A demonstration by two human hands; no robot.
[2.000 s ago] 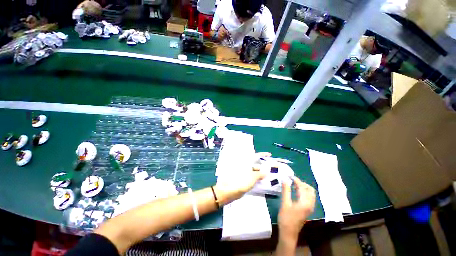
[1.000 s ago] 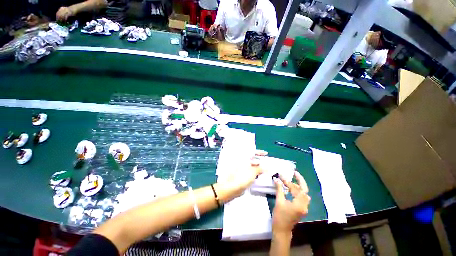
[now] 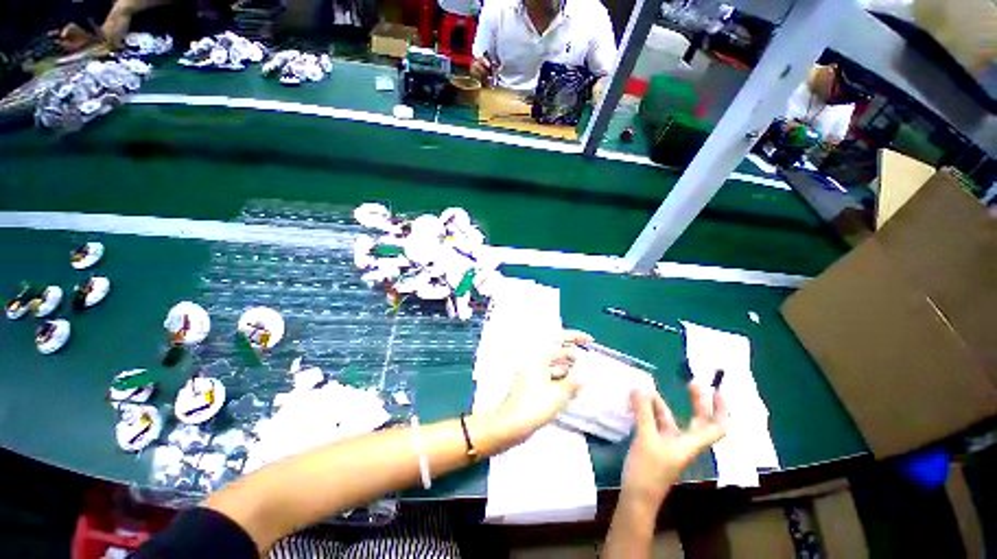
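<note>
My left hand [image 3: 538, 391] holds the left end of a small stack of white sheets [image 3: 608, 393], tilted above the longer white sheets [image 3: 536, 480] on the bench. My right hand [image 3: 669, 437] is at the stack's right side, fingers spread. A small black piece [image 3: 717, 379] shows at the tip of a right finger, seemingly stuck to it. The stack's upper face shows no black squares.
White housings with green boards [image 3: 432, 257] are piled beyond the sheets; a white heap [image 3: 317, 420] and single housings [image 3: 200, 401] lie left. A dark pen-like tool [image 3: 642, 319], white strip [image 3: 730, 404] and cardboard box [image 3: 907, 317] are right. A person [image 3: 541, 44] sits opposite.
My right hand has moved from the stack's face to the right and opened, with the black piece at a fingertip. The black squares seen on the stack are gone from view. The stack is tilted differently.
</note>
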